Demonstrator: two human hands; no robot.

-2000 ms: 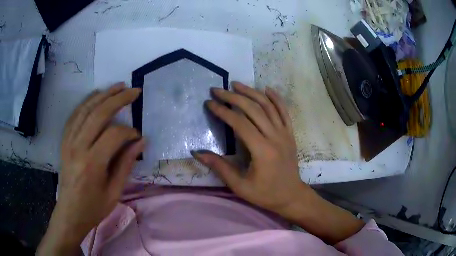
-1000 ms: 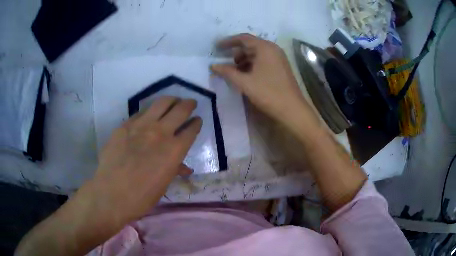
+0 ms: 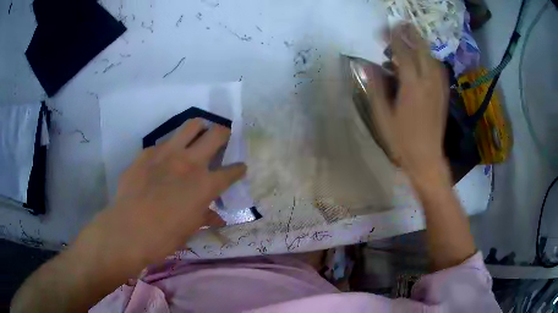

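The white backing (image 3: 125, 116) lies flat near the table's front edge, its right side folded inward. On it, the dark pocket piece (image 3: 174, 124) shows as a pointed border at the top. A shiny corner of the template (image 3: 241, 214) shows at the lower right; my hand hides most of it. My left hand (image 3: 174, 165) presses down on the template and folded edge, fingers spread. My right hand (image 3: 416, 104), blurred, is over the steam iron (image 3: 362, 92) at the right; whether it grips the handle cannot be told.
Black cut pieces (image 3: 70, 46) lie at the far left, and pressed pockets (image 3: 18, 153) at the left edge. A yellow bundle (image 3: 492, 125) and the ribbed hose (image 3: 489, 76) are beyond the iron. Cream scraps (image 3: 428, 21) lie at the far right. Thread ends are scattered about.
The backing's right side has been folded inward over the pocket piece's right edge. My right hand has moved right, from the backing to the iron. My left hand stays on the template.
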